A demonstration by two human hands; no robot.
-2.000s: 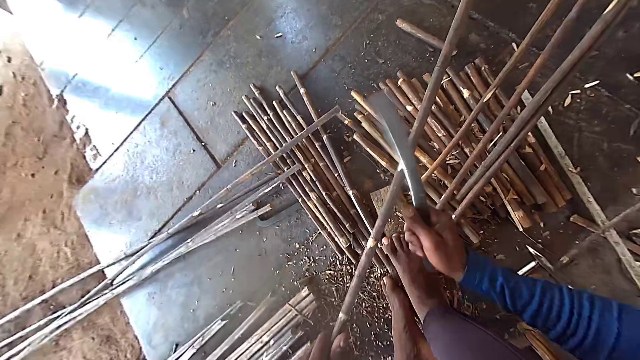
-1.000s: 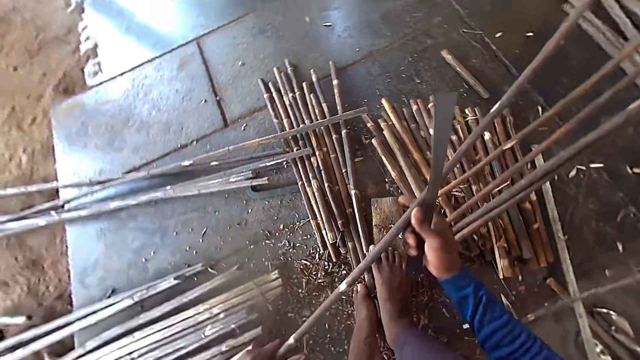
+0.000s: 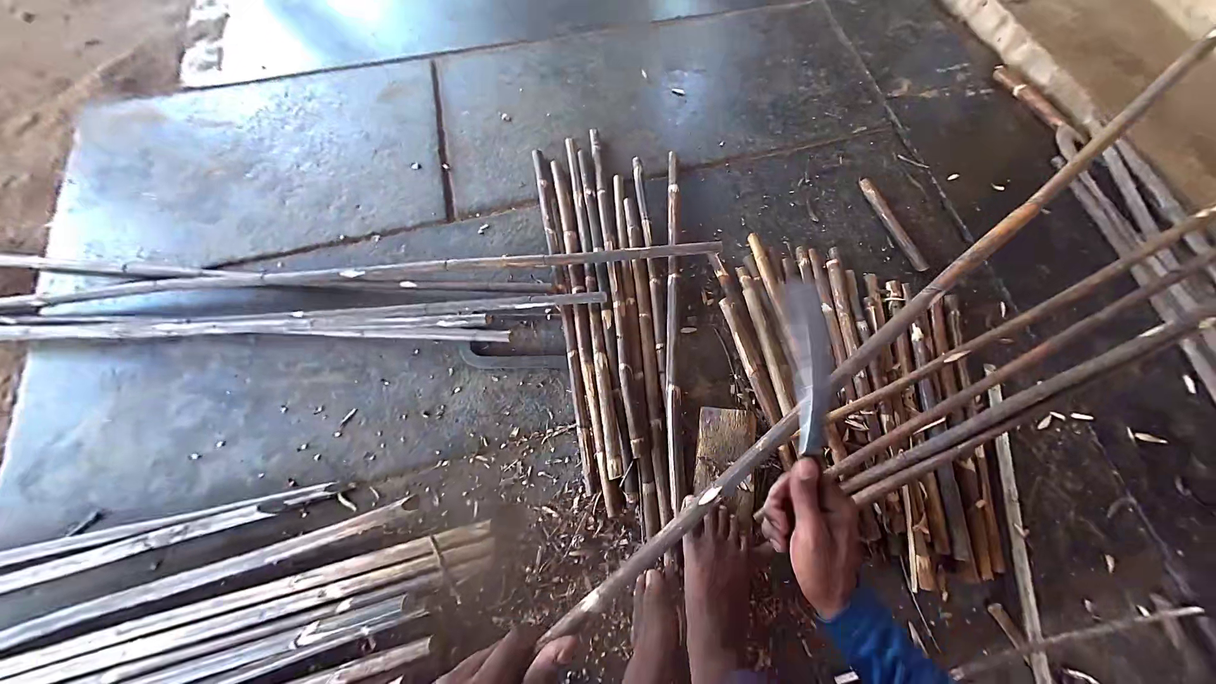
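Note:
At the bottom edge, my left hand (image 3: 518,657) grips the lower end of a long cane stalk (image 3: 655,548), which slants up to the upper right. My right hand (image 3: 817,532) is closed on the handle of a curved-blade knife (image 3: 809,370). The blade points up and crosses the stalk, slightly blurred; whether it touches cannot be told. My feet (image 3: 714,589) are just below a small wooden block (image 3: 724,446), which lies partly behind the stalk. Cut cane pieces (image 3: 622,351) lie left of the block, and a second pile of shorter pieces (image 3: 760,332) lies behind the knife.
Long canes (image 3: 380,274) reach in from the left, over the cut pieces. More long canes (image 3: 1064,342) slant at the right. A cane bundle (image 3: 237,608) lies at the lower left. One short piece (image 3: 893,224) lies apart. Chips litter the stone floor (image 3: 304,180).
The view has shifted and turned. My right hand still holds the knife and my left hand the slanting stalk; the knife has changed its angle slightly.

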